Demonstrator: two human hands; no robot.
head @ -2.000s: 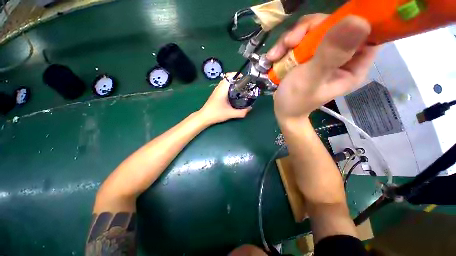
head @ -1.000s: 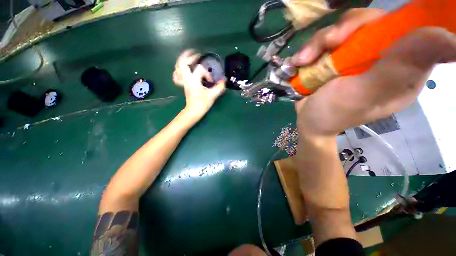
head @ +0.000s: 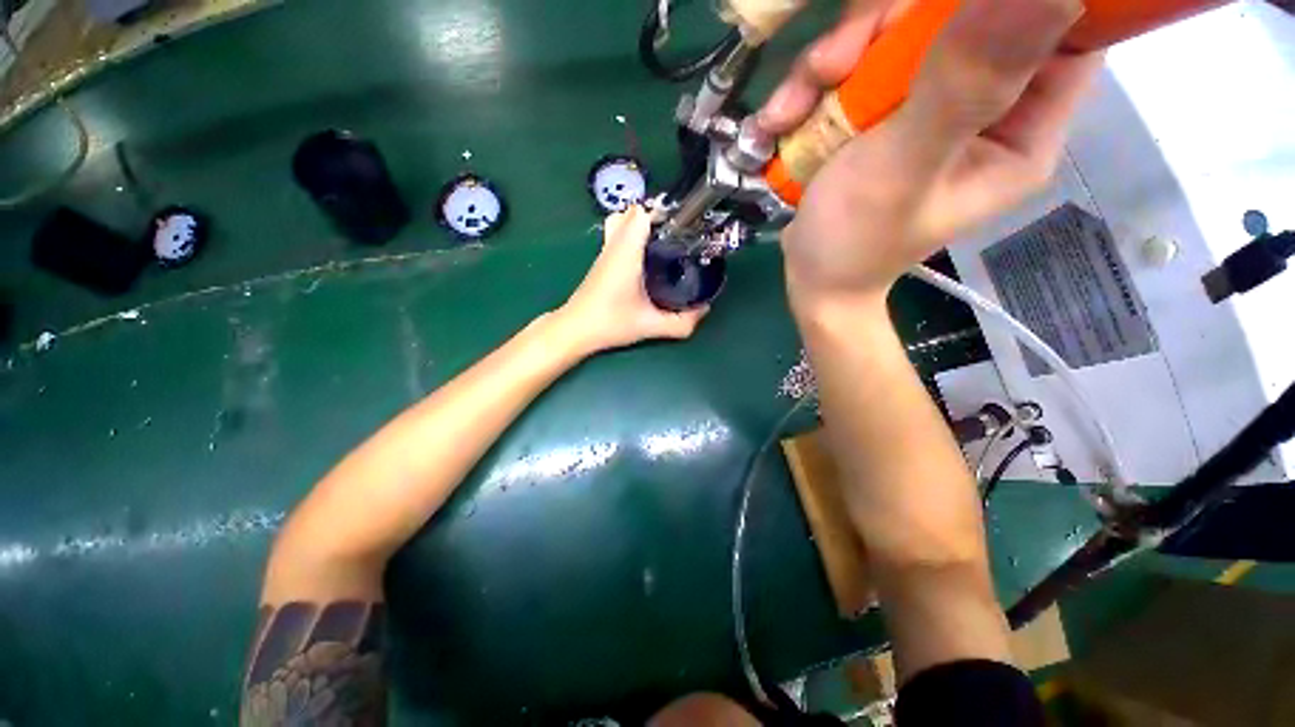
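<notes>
My right hand [head: 930, 185] grips the orange screwdriver [head: 881, 78]. Its silver nose [head: 722, 178] points down into a black cylindrical housing [head: 685, 283]. My left hand [head: 618, 291] holds that housing upright from its left side, with its open top showing. The nose tip is at the housing's opening; whether it touches a screw is hidden. A round black-and-white unit [head: 618, 183] lies just above my left fingertips. Another round unit [head: 470, 209] lies further left.
Another black housing [head: 350, 186] lies left, with a round unit [head: 176, 236] and a housing [head: 88, 250] beyond. Screws [head: 800, 378] and a cardboard piece [head: 828, 523] are near my right forearm. A white feeder box [head: 1065, 284] stands right, with a clear hose [head: 739, 568] on the green surface.
Since one second ago, my left hand has moved right, from a round unit to the black housing. The screwdriver has moved left and its nose is over the housing. The row of parts has shifted right.
</notes>
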